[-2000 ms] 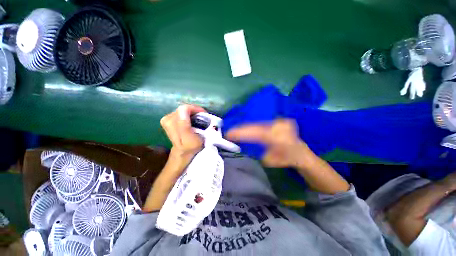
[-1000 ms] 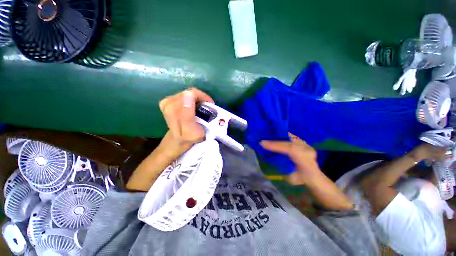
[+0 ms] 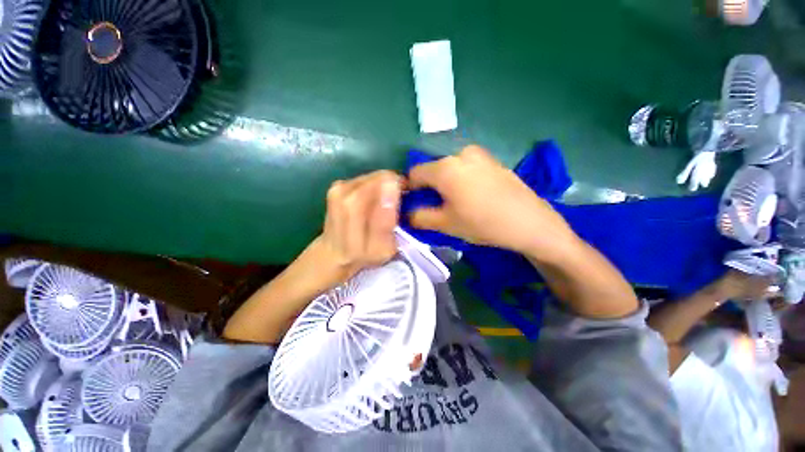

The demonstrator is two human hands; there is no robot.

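Observation:
A white clip-on fan [image 3: 353, 344] hangs below my left hand, its caged head in front of my shirt with the grille turned up and to the left. My left hand [image 3: 364, 216] is closed around the fan's clip, which it mostly hides. My right hand [image 3: 477, 199] is pinched on the blue cloth [image 3: 618, 238] close to the clip and my left fingers. The cloth trails right across the bench's near edge. Whether the cloth touches the clip is hidden by my fingers.
A pale white block [image 3: 434, 86] lies on the green bench [image 3: 327, 53]. A black fan [image 3: 119, 62] stands at far left. A carton of white fans [image 3: 176, 269] is at lower left. A bottle [image 3: 671, 125], white glove [image 3: 699, 168] and several fans are at right, beside another person's arm [image 3: 697, 309].
My right hand, earlier apart with fingers extended, has moved up to my left hand and taken hold of the cloth. The fan head has turned to show more of its grille.

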